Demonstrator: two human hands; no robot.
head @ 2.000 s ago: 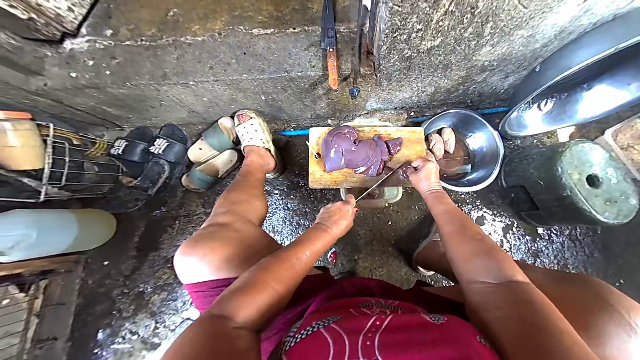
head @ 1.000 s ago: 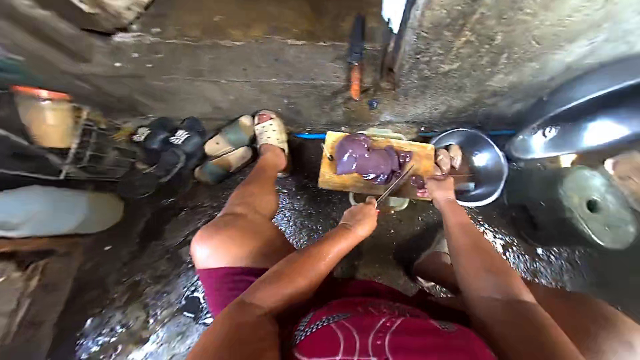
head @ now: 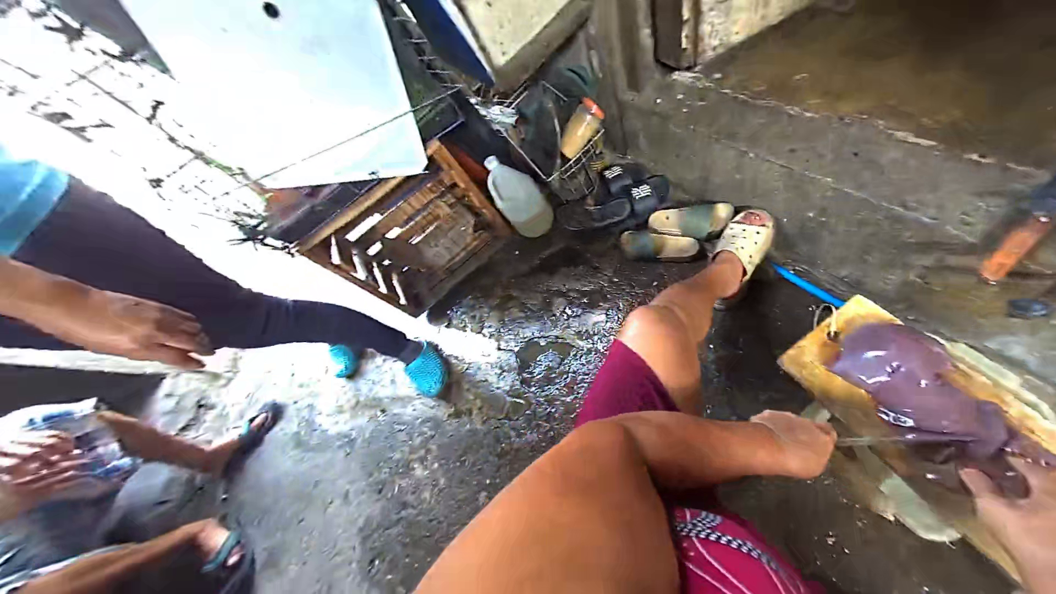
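Note:
A slab of dark purple raw meat, which looks like liver (head: 916, 384), lies glossy on a wet yellowish cutting board (head: 804, 359) at the right. My left hand (head: 796, 445) is closed around a knife, its handle hidden in the fist. The thin knife blade (head: 874, 440) points right and reaches the near edge of the meat. At the lower right edge of the view, my right hand (head: 1015, 503) has its fingers on the near right end of the meat. Part of this hand is cut off by the frame.
Another knife with an orange handle (head: 1015, 247) lies on a concrete ledge. Sandals (head: 689, 221), a plastic jug (head: 520, 198) and a wooden crate (head: 421, 235) stand beyond my foot. One person's hand (head: 153, 326) and another seated person's leg (head: 165, 445) are at the left.
The view has swung far to the left, bringing two people into sight and leaving the metal bowl out of it. My hands remain at the meat on the board.

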